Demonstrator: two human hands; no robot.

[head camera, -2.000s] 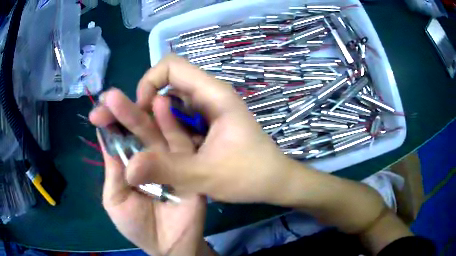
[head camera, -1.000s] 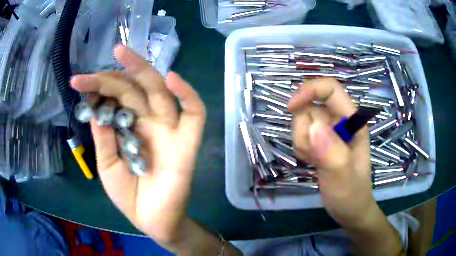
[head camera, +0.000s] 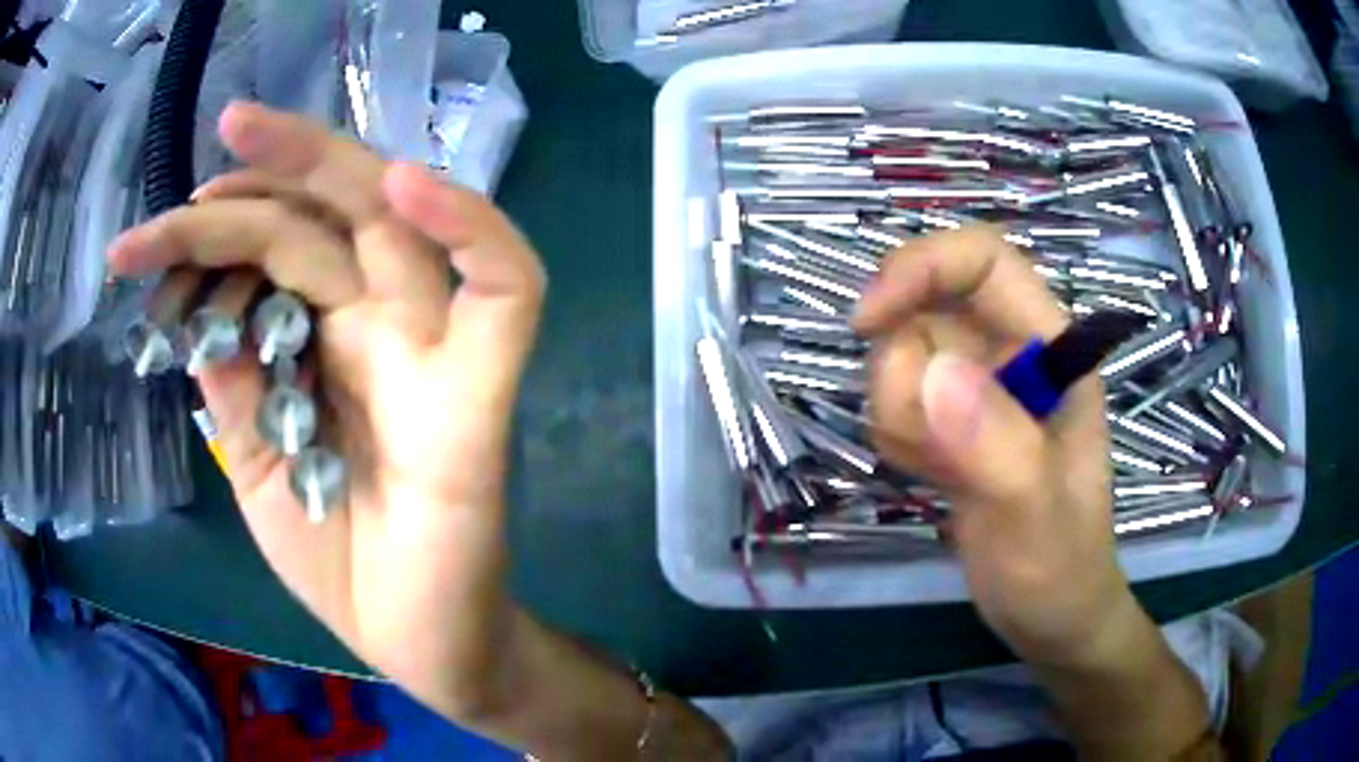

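Note:
My left hand (head camera: 373, 372) is raised palm up at the left, its fingers curled around several small metal cylinders (head camera: 286, 417). Their round ends with short pale shafts face the camera. My right hand (head camera: 999, 432) is above the white bin (head camera: 683, 357), its fingers curled on a tool with a blue part and dark end (head camera: 1051, 372); which tool it is cannot be told. The bin holds many shiny silver cylinders (head camera: 805, 387) with thin red and dark wires.
Clear boxes (head camera: 75, 343) with cylinders stand at the left beside a black ribbed hose (head camera: 176, 112). A yellow piece shows behind my left hand. A clear box (head camera: 730, 45) and white packing (head camera: 1222, 45) lie behind the bin. A dark green mat (head camera: 589, 298) covers the bench.
From two seconds ago, my hands have moved apart, the right now over the bin. Since one second ago, my left hand has shifted left and tilted the cylinder ends into clearer view.

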